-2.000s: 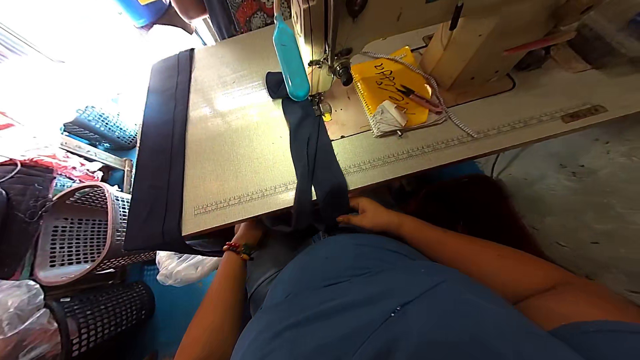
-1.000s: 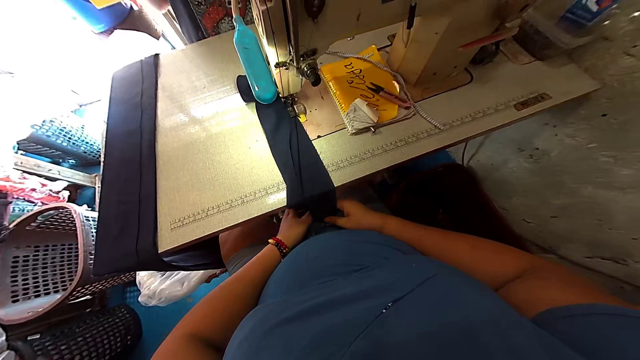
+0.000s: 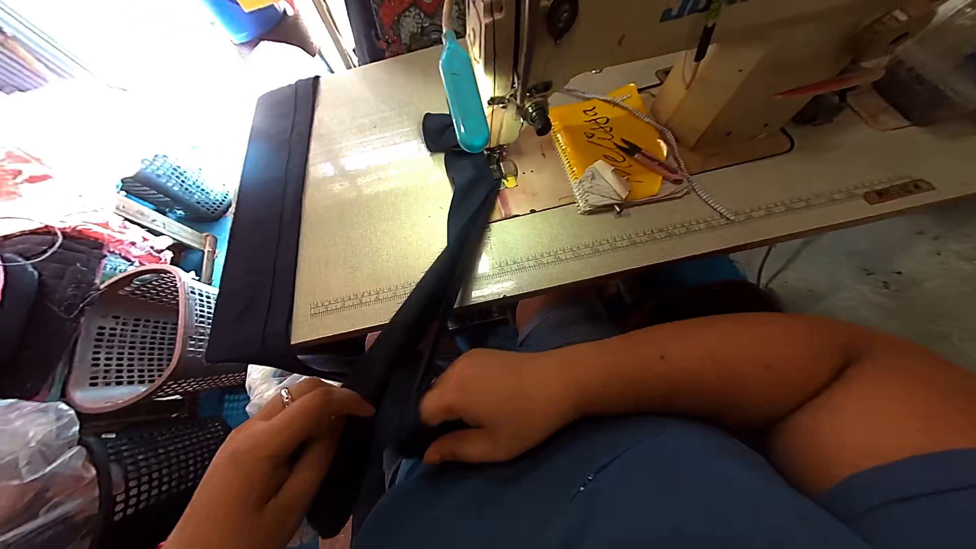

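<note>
A long dark navy fabric strip (image 3: 438,278) runs from under the presser foot (image 3: 502,169) of a sewing machine (image 3: 610,38) down over the table's front edge to my lap. My right hand (image 3: 499,404) grips its lower part, fingers curled round the cloth. To the left of it, my left hand (image 3: 293,435), with a ring, holds the same dark cloth between thumb and fingers; part of its grip is hidden. A turquoise plastic tool (image 3: 463,95) hangs beside the needle area. More folded navy fabric (image 3: 263,221) lies over the table's left end.
On the sewing table (image 3: 366,229) a yellow spiral notebook (image 3: 602,137) bears writing, with thread snips (image 3: 648,160) and a white cord (image 3: 705,194) on it. A printed ruler runs along the front edge. Plastic baskets (image 3: 133,335) and a clear bag (image 3: 46,465) stand at left.
Both hands have moved left and away from the table edge with the cloth, which now slants left and looks twisted. One second ago they were close together at the edge.
</note>
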